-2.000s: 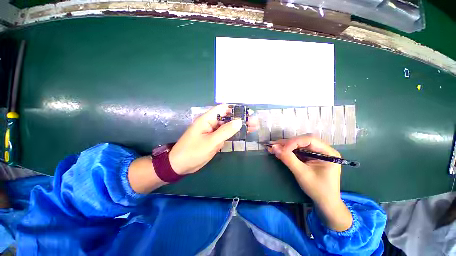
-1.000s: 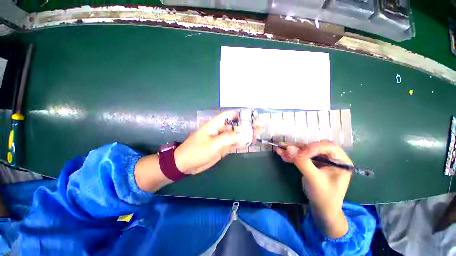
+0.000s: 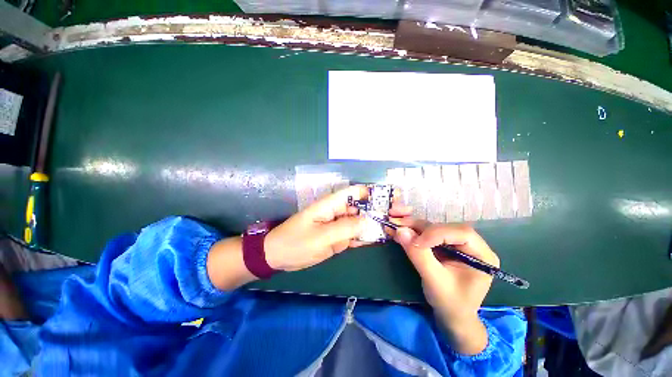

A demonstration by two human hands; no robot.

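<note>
My left hand (image 3: 313, 234) holds a small silver, black and white electronic module (image 3: 380, 202) between thumb and fingers, over the near edge of the strip sheet. My right hand (image 3: 453, 269) grips a thin dark pen-like tool (image 3: 483, 266), its paler back end pointing right. The tool's pointed tip reaches the module's left side; whether it carries a small piece cannot be told. The adhesive strip sheet (image 3: 469, 193) lies on the bench, a row of grey-beige rectangles, its middle partly hidden by my left hand and the module. A white sheet (image 3: 413, 116) lies just beyond it.
A yellow and dark screwdriver (image 3: 33, 209) lies at left beside a black box with a white label (image 3: 9, 110). Beyond the worn pale bench edge (image 3: 221, 29) is a clear plastic tray (image 3: 516, 22). A brown block (image 3: 453, 42) sits on that edge. Tiny bits lie at right.
The module, turned to show a brighter face, has moved slightly right and toward me with my left hand. The tool tip has moved left onto the module. The view has shifted slightly.
</note>
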